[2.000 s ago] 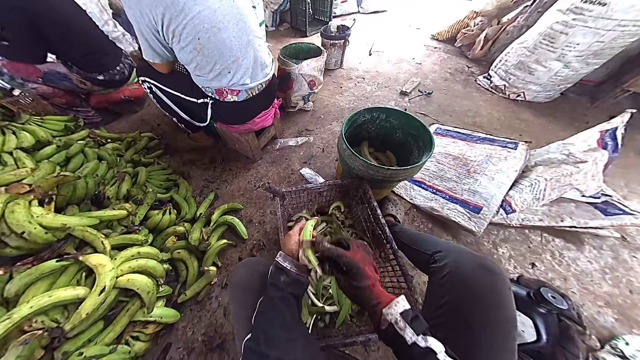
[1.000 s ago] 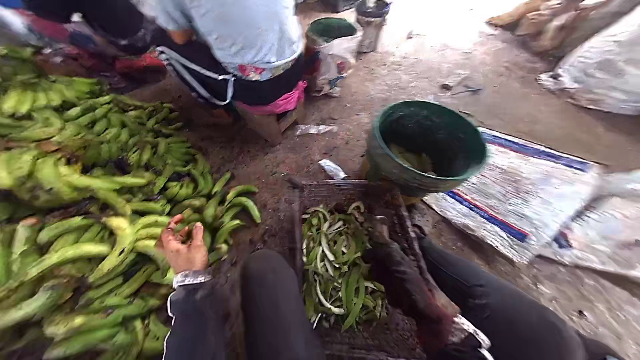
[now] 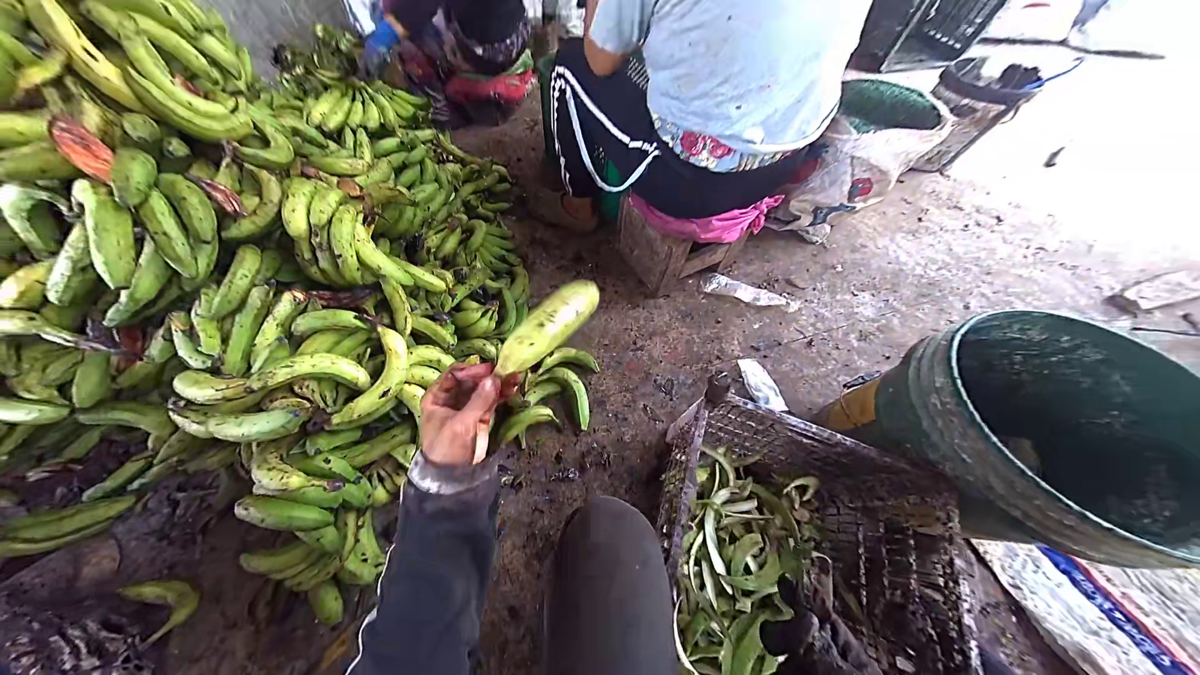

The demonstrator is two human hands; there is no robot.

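My left hand point(image 3: 461, 412) pinches one end of a green plantain point(image 3: 548, 326) between thumb and fingers, its other end tilted up to the right. The hand is at the right edge of a large heap of green plantains point(image 3: 248, 375). Strips of green peel point(image 3: 741, 553) lie in a dirty plastic crate point(image 3: 867, 525) by my knee. At the crate's lower part, a dark, blurred shape point(image 3: 816, 623) looks like my gloved right hand; its fingers and anything in them cannot be made out.
A green bucket point(image 3: 947, 394) stands right of the crate, by a woven sack point(image 3: 1078, 600) on the floor. Ahead, a person point(image 3: 741, 84) sits on a wooden box point(image 3: 656, 246). A sack-wrapped bucket point(image 3: 867, 155) stands beyond. Plastic scraps point(image 3: 748, 292) lie on the floor.
My left hand was over the crate with a plantain at first, then empty at the heap; now it holds a plantain. The right hand has moved lower in the crate. The view has swung left.
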